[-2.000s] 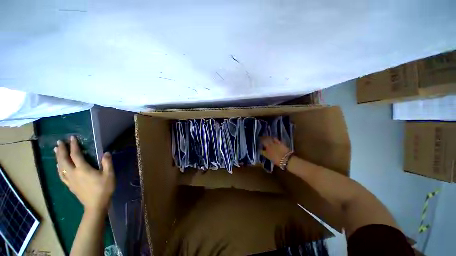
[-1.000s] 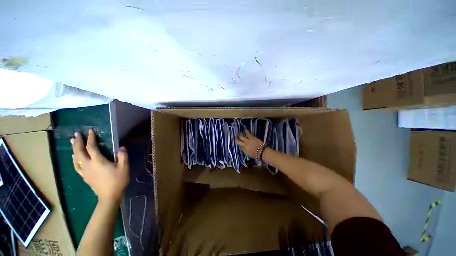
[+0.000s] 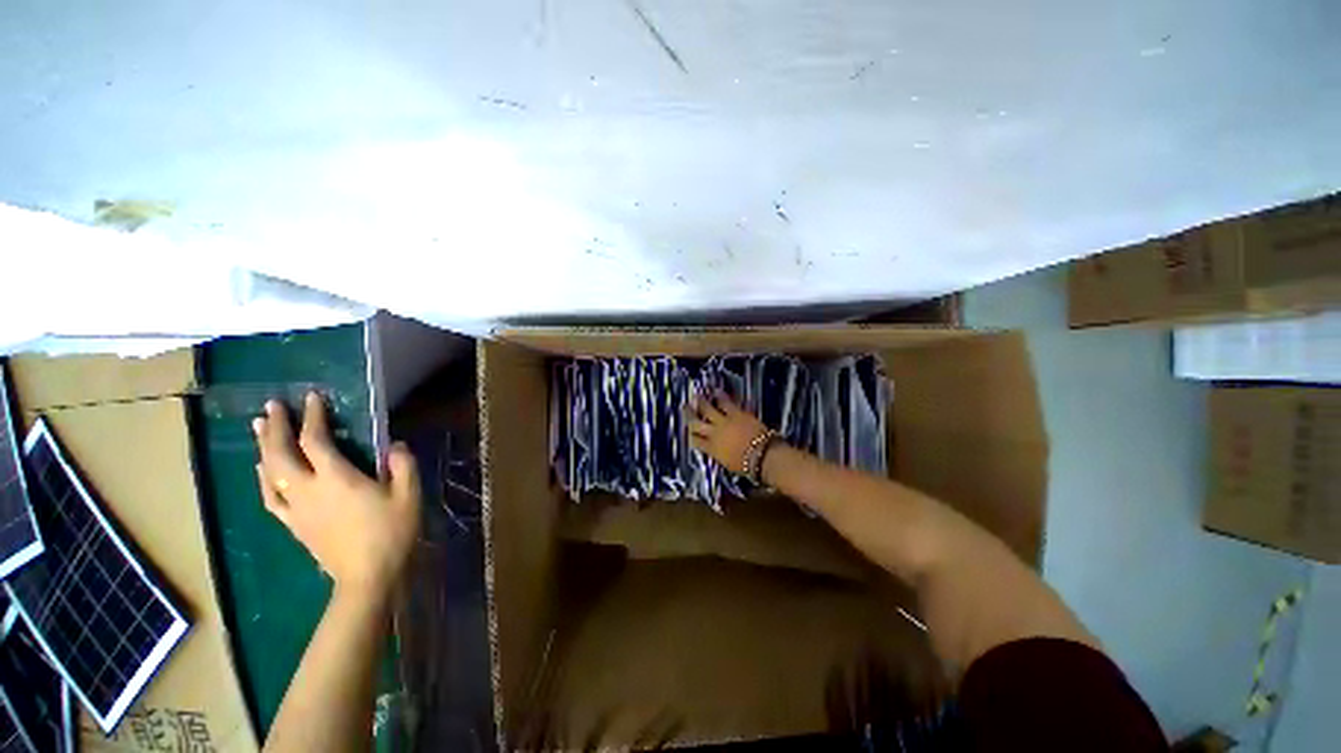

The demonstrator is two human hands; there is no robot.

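A large open packing carton (image 3: 706, 633) stands in front of me. A row of wrapped panels (image 3: 625, 427) stands upright along its far side, grey-white edges up. My right hand (image 3: 724, 434), with a bracelet at the wrist, reaches in and rests on top of the row near its middle. Its fingertips are partly lost among the panel edges, and I cannot see it holding one. My left hand (image 3: 341, 500) lies spread and empty on the green bench top (image 3: 272, 589), near its right edge, left of the carton.
Solar panels (image 3: 103, 589) lie on flattened cardboard (image 3: 221, 662) at the left. A big white surface (image 3: 662, 162) spans the top. Sealed cartons (image 3: 1272, 464) stand at the right, with a white stack (image 3: 1250, 350) between them. Yellow-black tape (image 3: 1272, 655) marks the floor.
My right hand has moved left along the row, from its right part to near the middle. My left hand stays on the bench. The view has shifted, showing more solar panels at the left.
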